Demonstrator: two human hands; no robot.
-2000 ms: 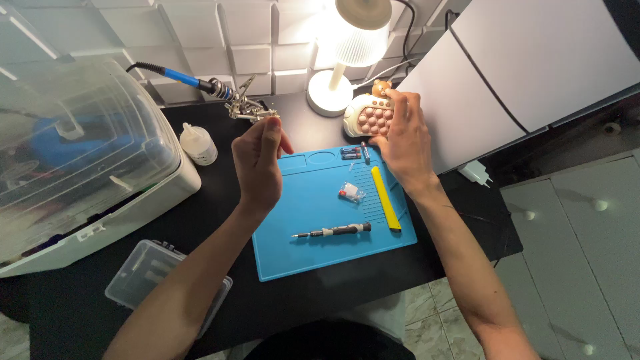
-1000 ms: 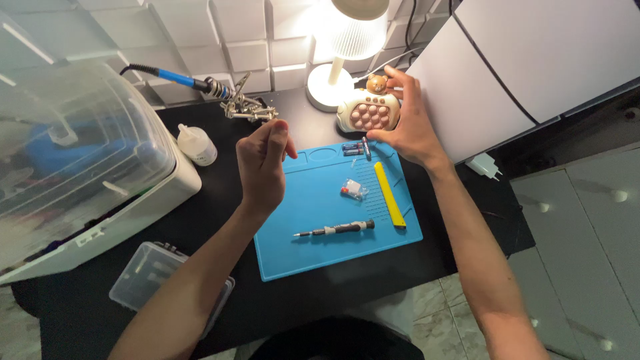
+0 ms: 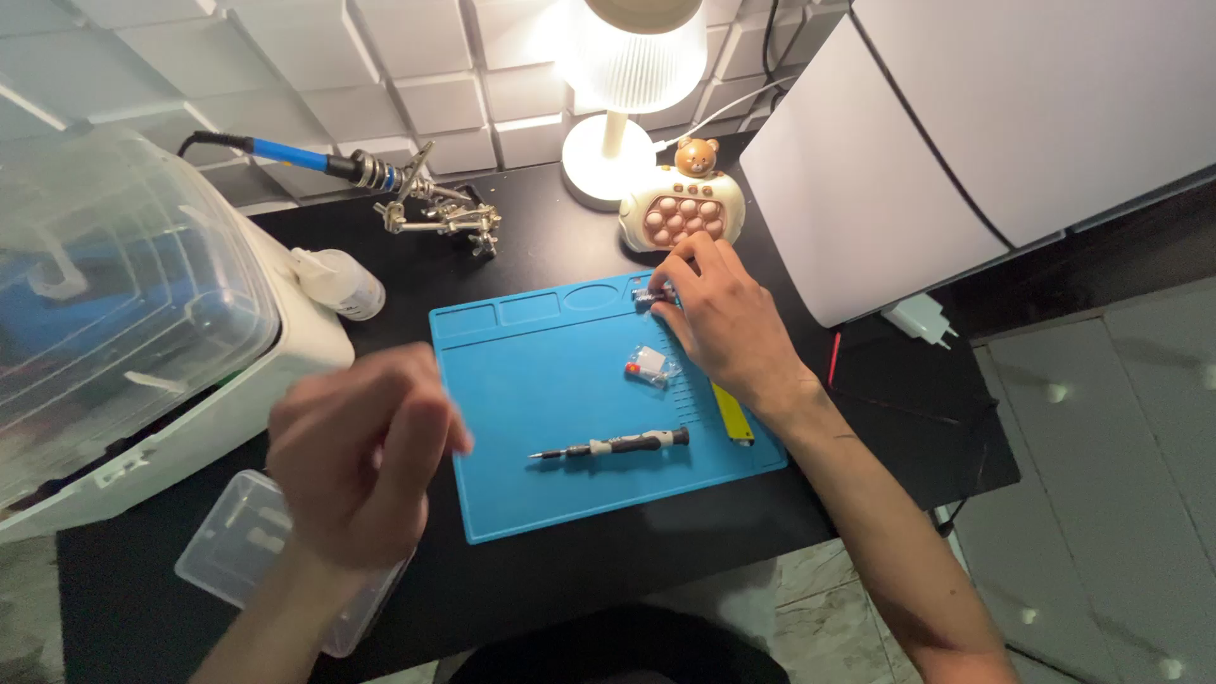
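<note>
My left hand (image 3: 366,456), blurred and with curled fingers, is raised at the left edge of the blue silicone work mat (image 3: 513,494); whether it holds anything is hidden. At the mat's upper right corner, the fingertips of my right hand (image 3: 727,313) are on small batteries (image 3: 654,295). A bear-topped pop-button game toy (image 3: 682,214) stands just beyond these fingers. A precision screwdriver (image 3: 613,444) lies across the mat below a small clear plastic bag (image 3: 652,366) with a red-ended part inside. Partly under my right wrist is a yellow tool or strip (image 3: 731,413).
Behind the mat are a lit table lamp (image 3: 613,157) and a soldering iron (image 3: 313,161) in a helping-hands stand (image 3: 442,220). To the left stand a white bottle (image 3: 342,283), a large lidded bin (image 3: 313,332) and a clear plastic case (image 3: 223,541). A white charger (image 3: 920,320) lies at right.
My right hand has left the bear toy and moved down to the batteries on the mat. My left hand has moved from near the helping-hands stand down toward me.
</note>
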